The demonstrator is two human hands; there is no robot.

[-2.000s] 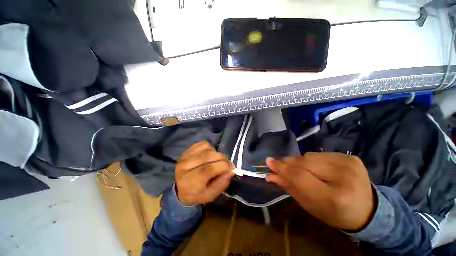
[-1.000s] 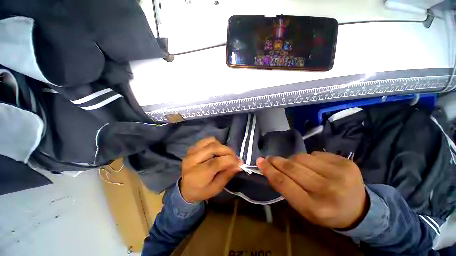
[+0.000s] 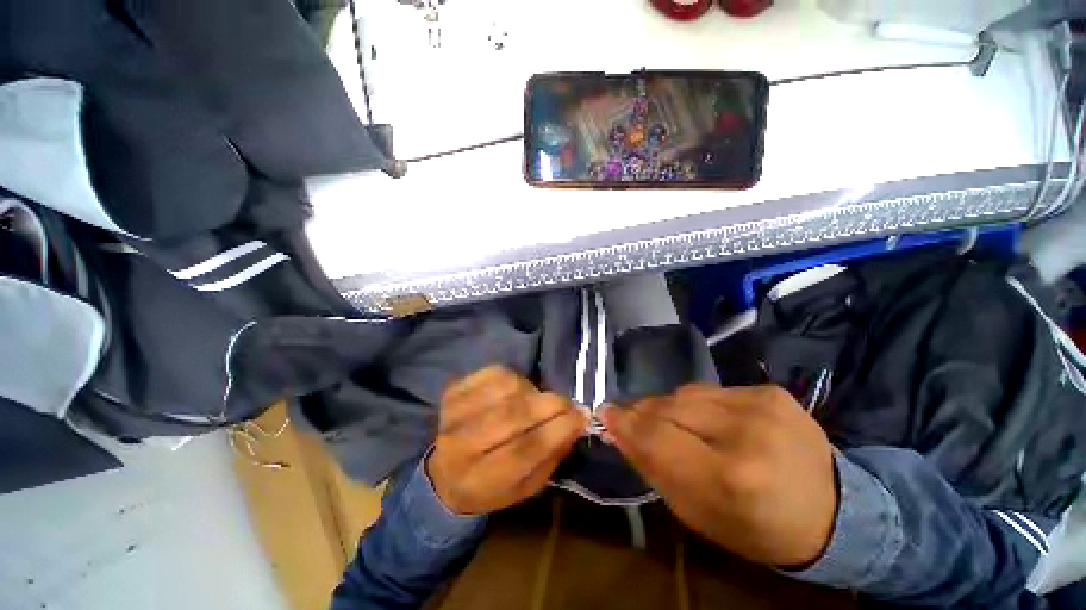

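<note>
A dark grey garment with paired white stripes [image 3: 591, 348] hangs over the lap below the machine table's front edge. My left hand [image 3: 503, 441] and my right hand [image 3: 722, 467] meet at the lower end of the stripes. Both hands pinch a small bit of white cord or edging [image 3: 597, 424] between thumb and fingertips, with the fingertips nearly touching. Most of the cord is hidden by the fingers. I cannot tell whether a small tool is in my right hand.
A phone [image 3: 646, 129] with a lit screen lies on the white machine table [image 3: 453, 203]. A printed scale [image 3: 667, 253] runs along its front edge. Red handles [image 3: 681, 7] show at the top. Dark garments [image 3: 179, 322] heap at left and over a blue bin [image 3: 762, 281] at right. A cardboard box [image 3: 286, 500] is lower left.
My hands have come closer together, and the white edging that stretched between them is now mostly covered. The view has shifted slightly, and red handles now show at the top. The phone screen has brightened.
</note>
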